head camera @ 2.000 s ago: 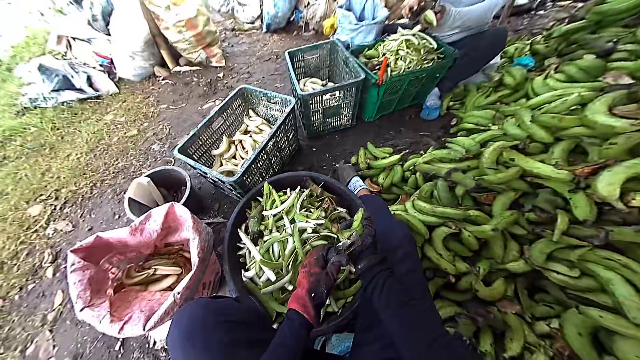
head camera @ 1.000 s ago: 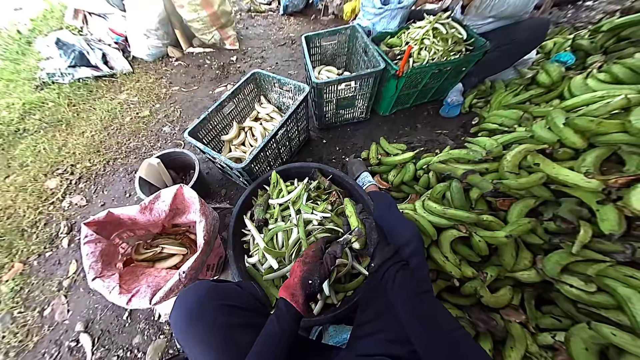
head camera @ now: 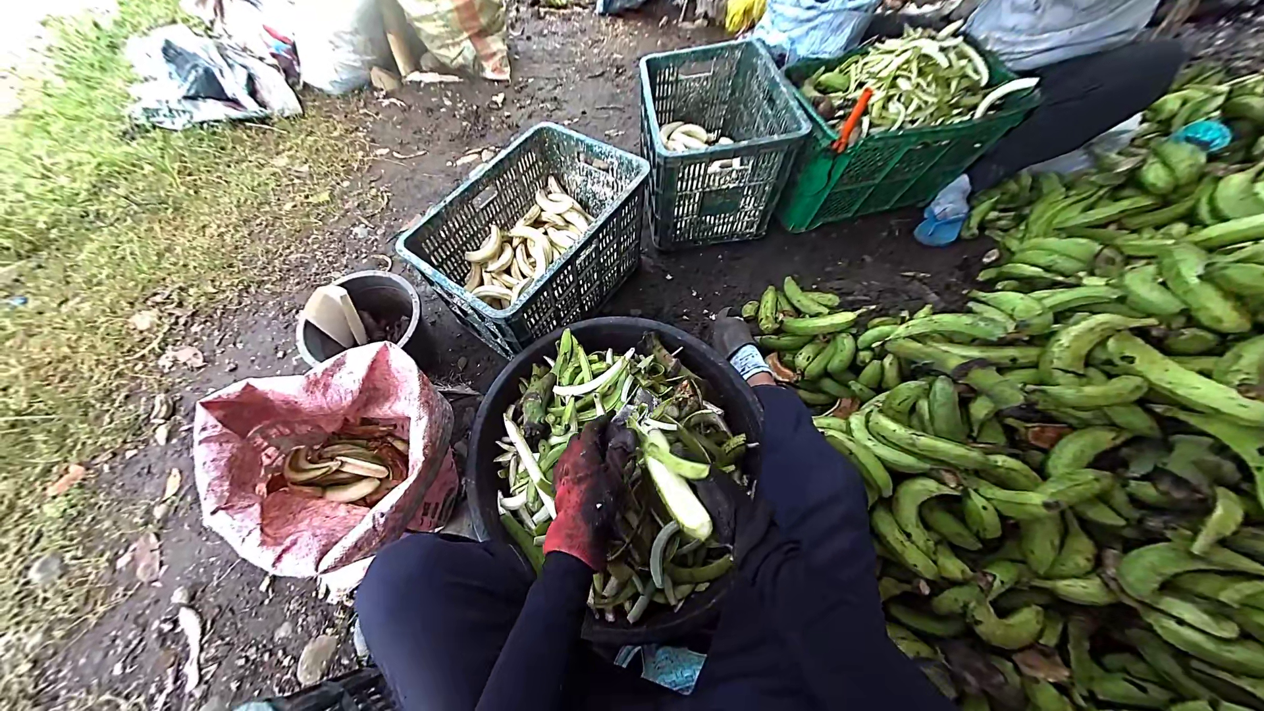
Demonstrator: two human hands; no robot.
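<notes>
A round black tub [head camera: 484, 425] full of green and pale plantain peels [head camera: 592, 380] sits between my legs. Over the peels is my left hand [head camera: 588, 484] in a red and dark glove, its fingers curled near the upper end of a partly peeled plantain [head camera: 679, 499]; whether they grip something is hidden. My right hand [head camera: 729, 504], in a dark glove, is closed around that plantain at the tub's right side, much of it lost against the dark sleeve. The plantain's pale flesh faces up, with a strip of green peel beside it.
Unpeeled green plantains [head camera: 1047, 444] are heaped at right. Peeled ones lie in a crate [head camera: 523, 326], a second crate [head camera: 726, 148] and a pink sack [head camera: 237, 434]. A bucket [head camera: 410, 336] stands behind the sack. Beyond, a person's leg [head camera: 1086, 114] flanks a green crate of peels [head camera: 889, 178].
The plantain at my right hand looked green a second ago and now shows pale flesh. My left hand has moved up beside its upper end.
</notes>
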